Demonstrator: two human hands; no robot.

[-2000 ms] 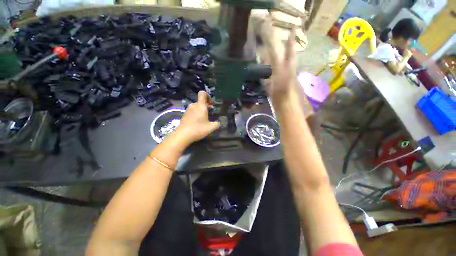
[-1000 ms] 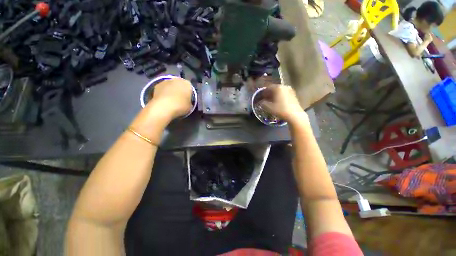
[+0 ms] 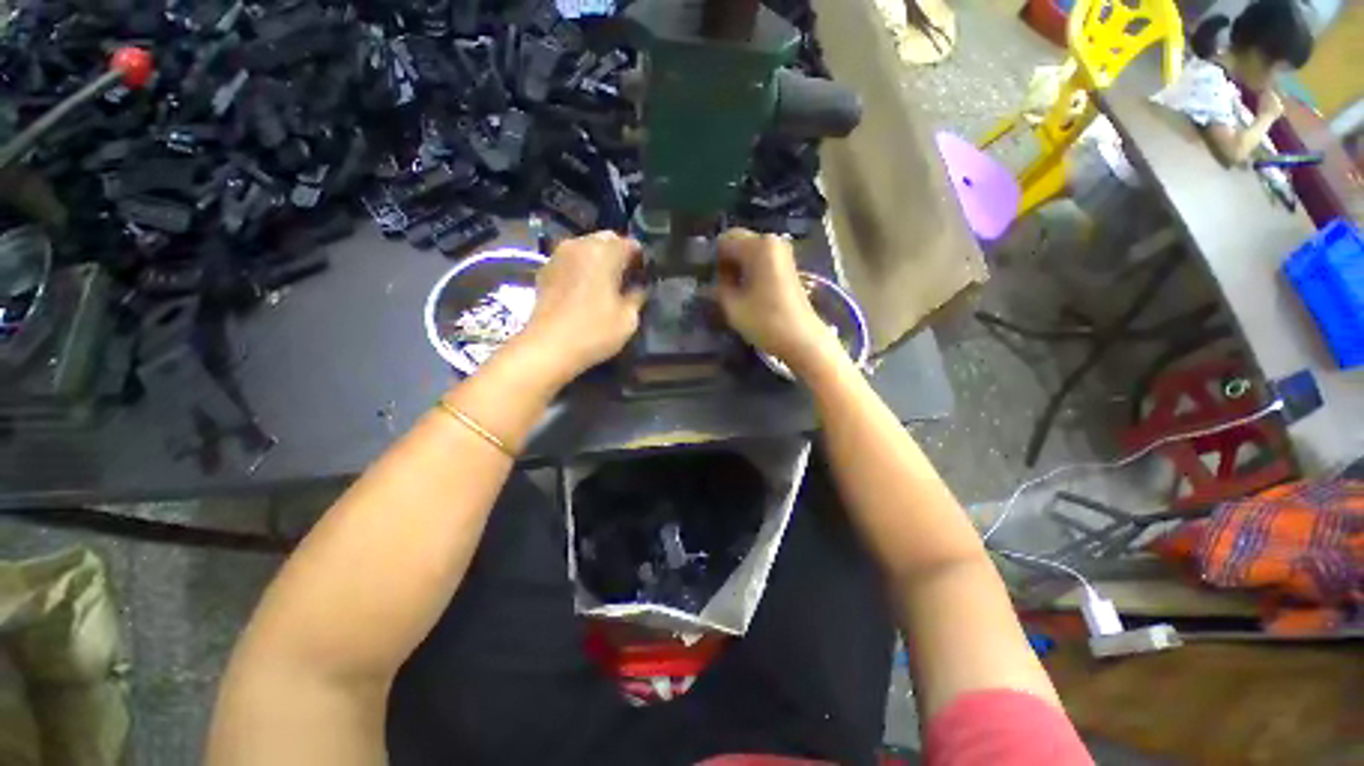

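Observation:
The green hand press (image 3: 703, 127) stands directly ahead, with a metal fixture (image 3: 681, 317) under its ram. My left hand (image 3: 591, 304) is at the left side of the fixture, fingers curled. My right hand (image 3: 766, 292) is at its right side, fingertips bent inward. Whatever the fingertips hold is too small or hidden to tell. The left bowl (image 3: 486, 317) holds silvery metal parts. The right bowl (image 3: 841, 322) is partly covered by my right hand and wrist. A heap of black plastic parts (image 3: 314, 127) lies behind and to the left.
An open pale container (image 3: 763, 561) with black parts hangs below the table edge. A second press's red-knobbed lever (image 3: 132, 66) is at far left. Cardboard (image 3: 898, 225) stands right of the press. A person (image 3: 1249, 75) sits at a side table with a blue basket (image 3: 1334, 285).
A second ago both hands were in the bowls. They have now moved inward to the two sides of the fixture. Earlier, my right hand was raised beside the press.

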